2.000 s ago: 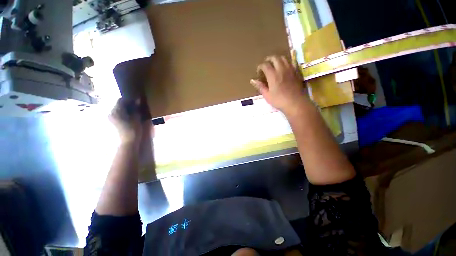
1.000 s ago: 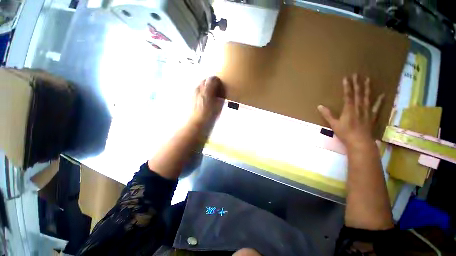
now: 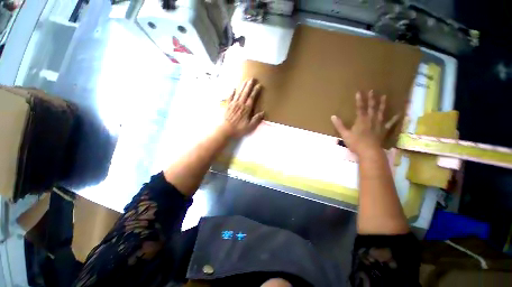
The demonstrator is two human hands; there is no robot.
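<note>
A brown cut panel (image 3: 342, 78) lies flat on the white sewing template (image 3: 303, 154), whose near border is yellow. My left hand (image 3: 242, 109) rests flat on the narrower left end of the panel, fingers a little apart. My right hand (image 3: 368, 126) rests on the panel's near right part with fingers spread, its palm over the near edge. The yellow hinged strip (image 3: 455, 148) is swung out to the right, its inner end beside the panel.
The white sewing head (image 3: 191, 28) stands above left of the panel. The metal feed arm (image 3: 359, 22) runs behind the template. A thick brown panel stack (image 3: 48, 143) is at far left. Yellow tape blocks (image 3: 429, 171) and blue material (image 3: 457, 226) are at the right.
The view has swung left, bringing the left stack into sight. My left hand has opened from a bunched shape and lies flat on the panel. My right hand's fingers have spread out.
</note>
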